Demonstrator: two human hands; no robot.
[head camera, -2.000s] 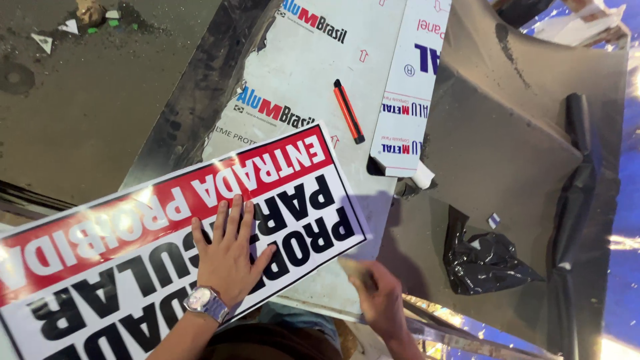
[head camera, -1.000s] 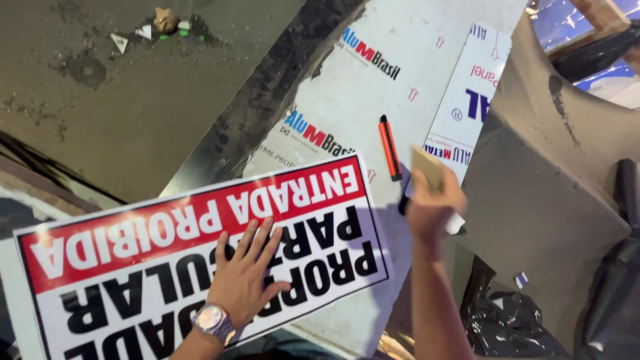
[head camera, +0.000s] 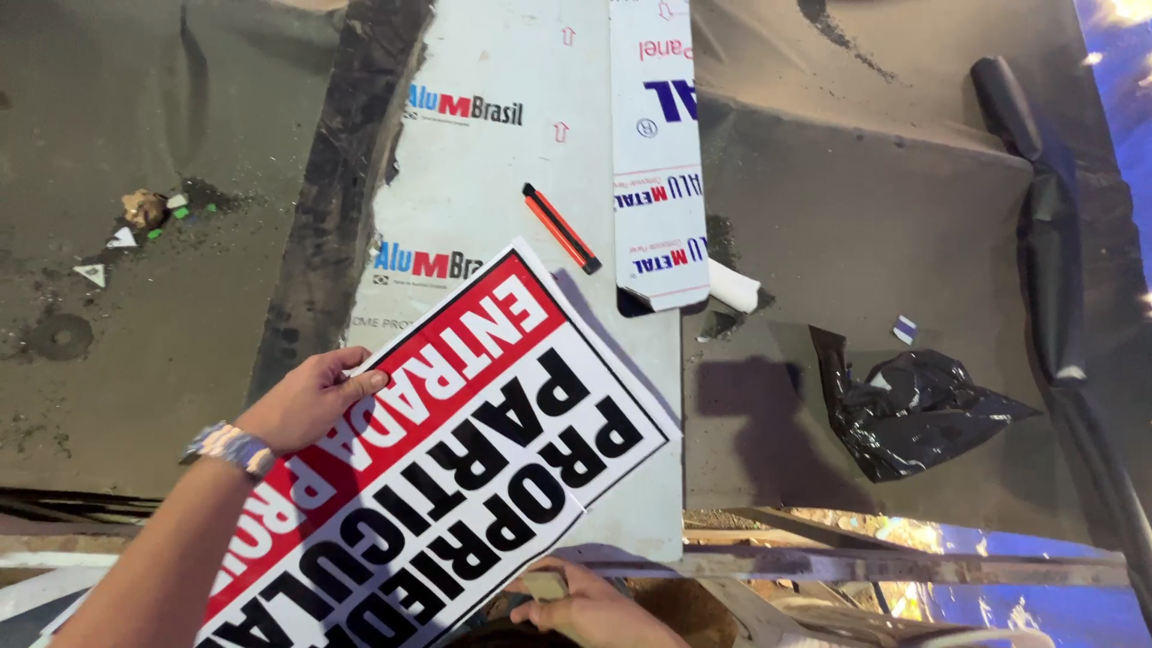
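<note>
A printed red, white and black sign (head camera: 468, 450) lies aslant over a pale composite panel (head camera: 486, 180), its lettering upside down and its lower left part cut off by the frame. My left hand (head camera: 315, 396), with a watch on the wrist, pinches the sign's upper edge between thumb and fingers. At the sign's lower edge, my right hand (head camera: 580, 598) holds a small flat tan block (head camera: 546, 585), whose exact kind I cannot tell. An orange and black utility knife (head camera: 561, 229) rests on the panel just above the sign's right corner.
Right of the knife lies a narrow printed composite strip (head camera: 660, 162), with a white roll (head camera: 733, 286) by its end. A crumpled black plastic sheet (head camera: 909, 405) and a rolled dark sheet (head camera: 1048, 234) lie farther right. Small scraps (head camera: 121, 238) and a brown lump (head camera: 144, 208) are at left.
My left hand has gone from lying flat on the sign to gripping its upper edge. The sign is more steeply slanted. My right hand has moved from beside the knife down to the sign's lower edge.
</note>
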